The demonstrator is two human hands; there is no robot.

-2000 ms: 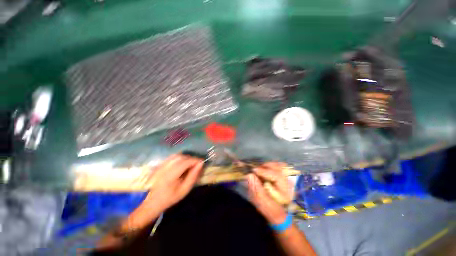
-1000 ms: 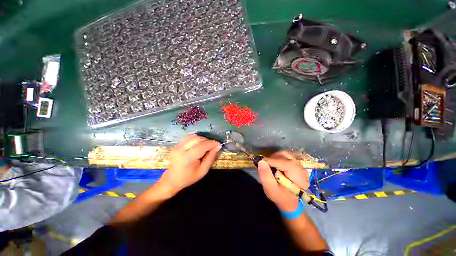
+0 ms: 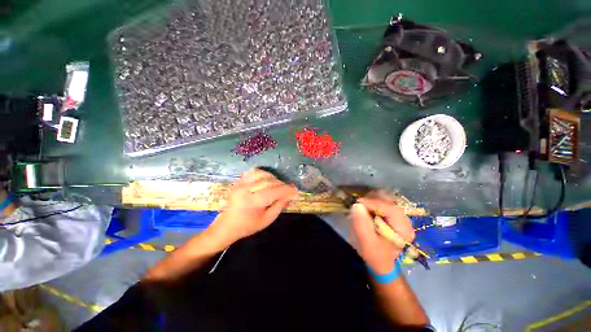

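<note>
My right hand, with a blue wristband, is closed around the yellow handle of a soldering iron. Its tip points up and left toward the bench edge and is blurred. My left hand is at the bench edge with thumb and forefinger pinched together; what they hold is too small to tell. A thin wire-like line hangs below that wrist. A round grey work rest lies between the hands. A dark purple pile and a red pile of small parts lie above it.
A component tray fills the upper left. A white tub of silvery pieces, a black fan and a soldering station stand at right. Another person's grey sleeve is at far left. Blue bins are below.
Compared with one second ago, my right hand and the iron have moved slightly right, away from the work rest. My left hand stays pinched near the edge. The view has shifted slightly.
</note>
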